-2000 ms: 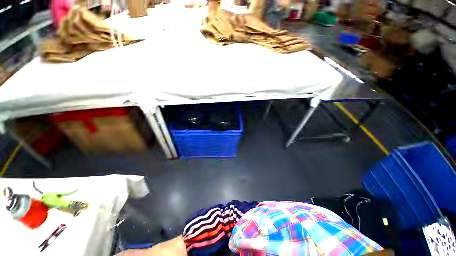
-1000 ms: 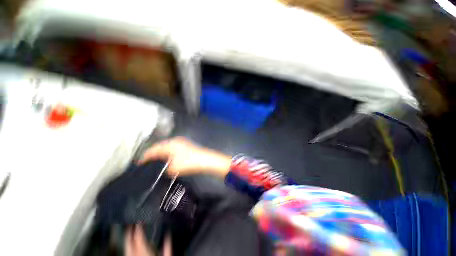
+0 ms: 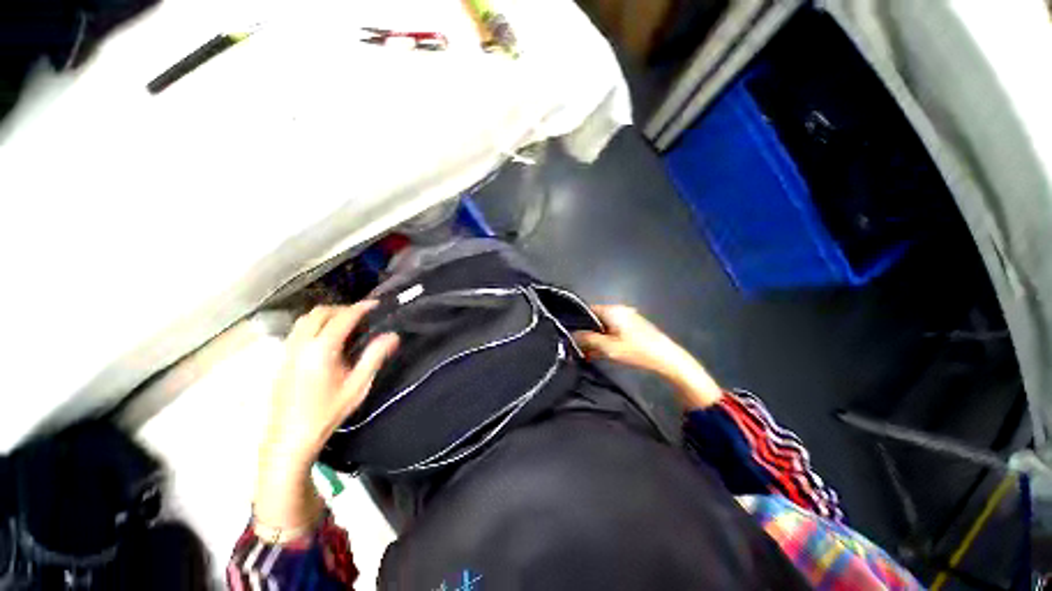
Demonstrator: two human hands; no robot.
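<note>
A black bag (image 3: pixel 461 387) with pale curved zip or edge lines lies on my lap, on a dark apron (image 3: pixel 577 508). A small white label (image 3: pixel 410 293) shows near its far edge. My left hand (image 3: pixel 335 375) rests on the left side of the bag, fingers spread over the fabric. My right hand (image 3: pixel 629 344) holds the bag's right edge; its fingertips are partly hidden behind the fabric.
A white cloth-covered table (image 3: pixel 346 139) at upper left bears a black stick (image 3: pixel 190 64), a small red tool (image 3: pixel 404 39) and a green-and-brassy object (image 3: pixel 494 25). Black items (image 3: pixel 87 508) lie at lower left. A blue crate (image 3: pixel 750 191) stands on the floor at upper right.
The view has swung down and left onto the lap. The right hand has moved from the bag's far side to its right edge. The left hand, blurred before, now shows clearly on the bag.
</note>
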